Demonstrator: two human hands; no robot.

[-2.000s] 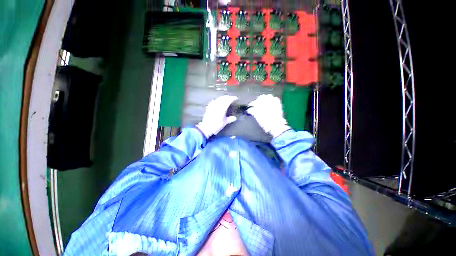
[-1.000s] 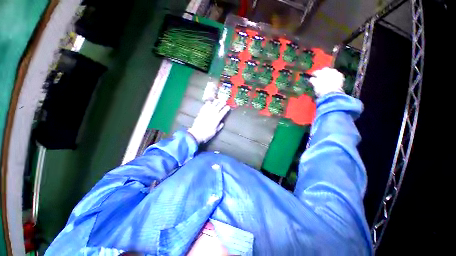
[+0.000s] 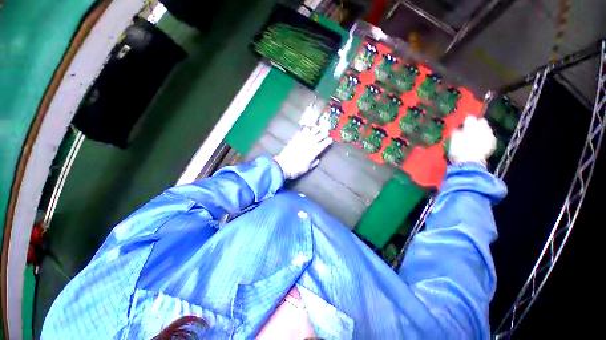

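Observation:
A red-orange loading tray (image 3: 425,167) with a clear rim lies beyond the grey work pad (image 3: 342,179). Rows of small green circuit boards (image 3: 389,106) sit in it. My left hand (image 3: 303,151), in a white glove, rests with fingers apart at the tray's near left corner and the pad. It holds nothing that shows. My right hand (image 3: 472,141), in a white glove, is at the tray's right edge. Its fingers are blurred, and I cannot tell whether it holds a board.
A black scrap bin (image 3: 259,45) with thin yellow-green strips stands left of the tray. Green matting (image 3: 392,209) shows beside the pad. A wire rack post (image 3: 565,226) rises at the right. A long curved green bench (image 3: 40,60) is at the far left.
Both hands parted from the dark piece between them over the pad and moved to the tray. One more board shows in the middle row. The whole view has turned.

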